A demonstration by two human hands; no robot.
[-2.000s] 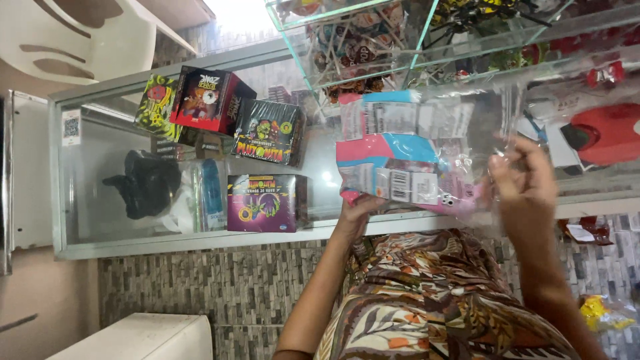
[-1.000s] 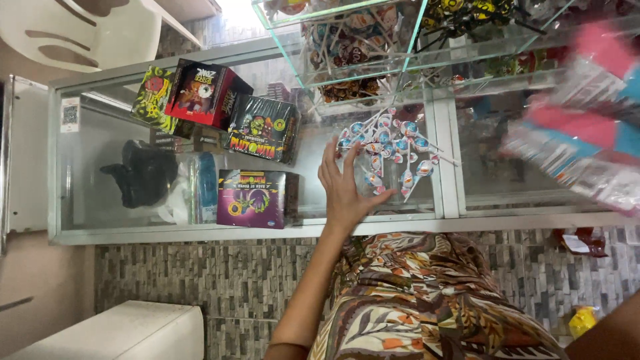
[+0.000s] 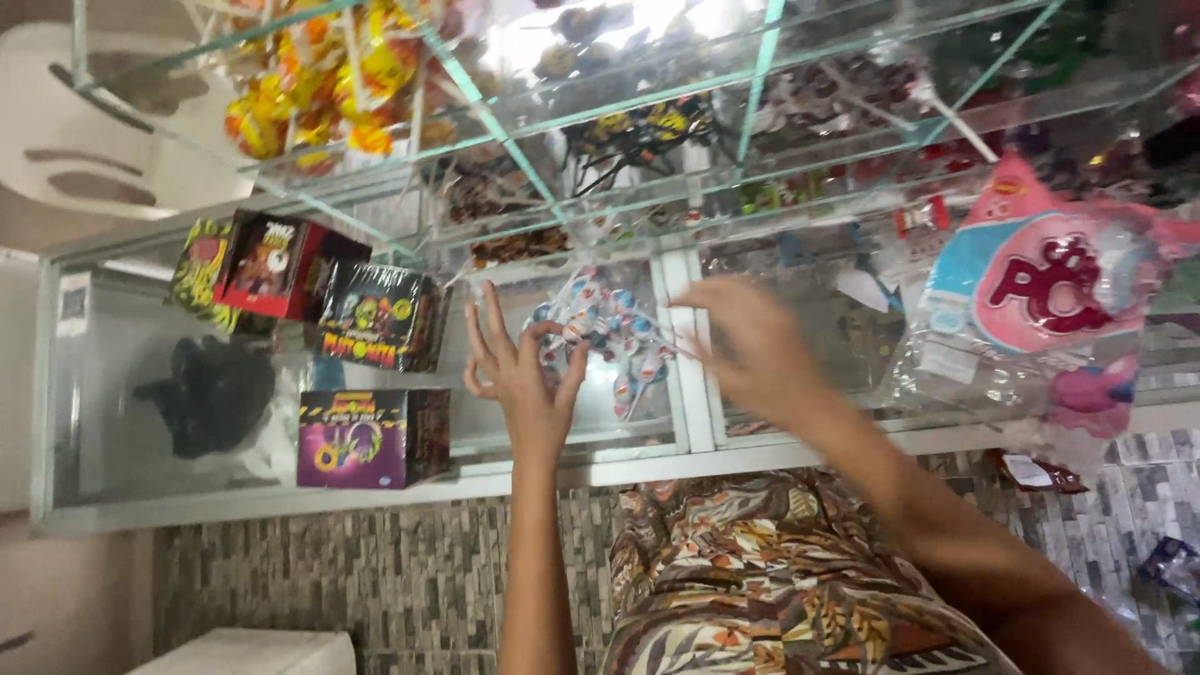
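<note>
A heap of wrapped lollipops (image 3: 623, 323) lies on the glass counter between my hands. At its left edge is my left hand (image 3: 525, 370), thumb and forefinger at one lollipop's blue and white head, the other fingers spread. My right hand (image 3: 755, 347) is blurred just right of the heap, its fingertips near the lollipop sticks; whether it grips one is unclear. Farther right, a pink and blue plastic candy bag (image 3: 1041, 291) rests on the counter.
Candy boxes, among them a black one (image 3: 370, 319) and a purple one (image 3: 354, 441), stand at the left. Behind the heap rise glass compartments (image 3: 487, 112) with yellow-wrapped lollipops (image 3: 328, 84) and other sweets. A dark cloth-like item (image 3: 211, 394) shows at the far left.
The lollipops, absent from the counter in the oldest frame, lie there in a heap. My right hand has left the pink and blue bag, now at the right, and come beside the heap.
</note>
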